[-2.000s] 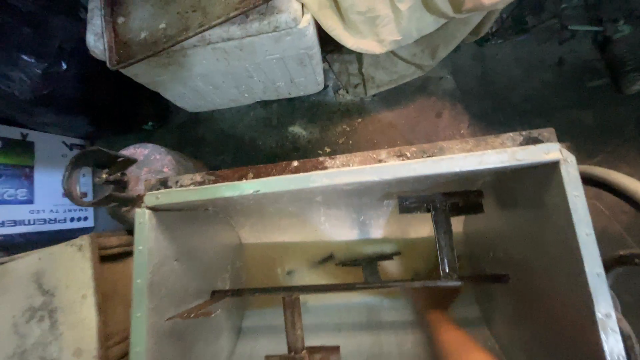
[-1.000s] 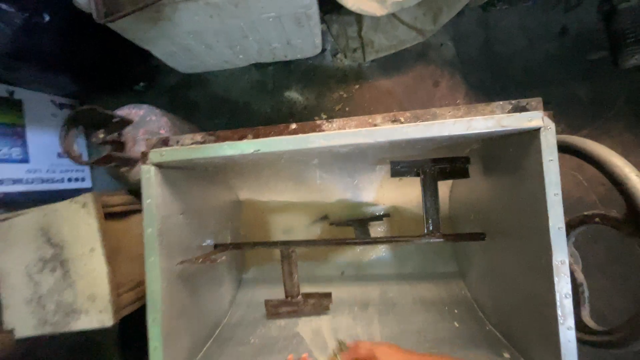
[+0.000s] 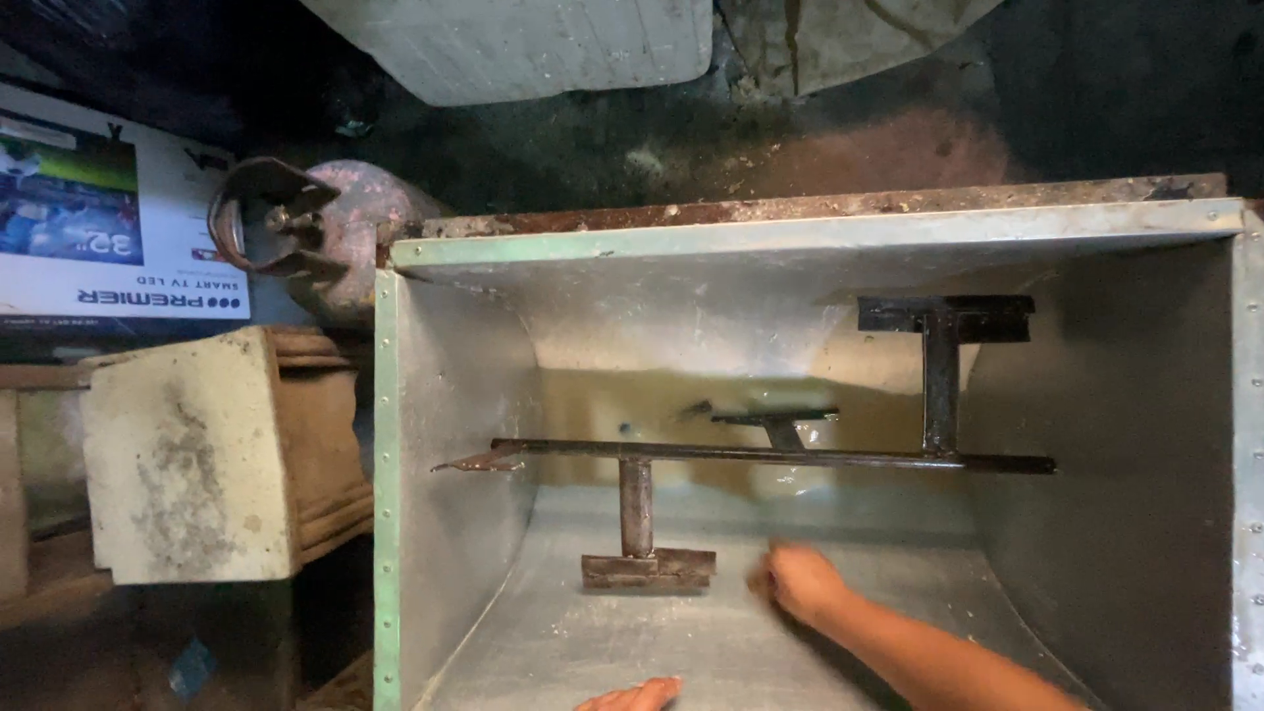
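A sheet-metal mixing trough [image 3: 770, 632] with a curved bottom fills the lower part of the view. A dark metal paddle shaft [image 3: 711, 453] spans it from side wall to side wall, with T-shaped paddles [image 3: 647, 571] on it. Murky liquid [image 3: 592, 400] lies in the bottom. My right hand [image 3: 798, 583] is against or just over the sloping near wall, right of the lower paddle; its fingers are curled and blurred, and whether they hold something cannot be told. Only the fingers of my left hand [image 3: 632, 697] show at the bottom edge, below that paddle.
A rusty gas cylinder [image 3: 365, 212] stands beyond the trough's far left corner. At the left are a television carton [image 3: 118, 207] and a stained pale box [image 3: 193, 459]. A white foam box [image 3: 573, 44] and a cloth or sack [image 3: 859, 39] lie beyond the far rim.
My right hand, low at the bottom edge one second ago, is now higher on the near wall, right of the lower paddle. The paddles have kept their positions on the shaft.
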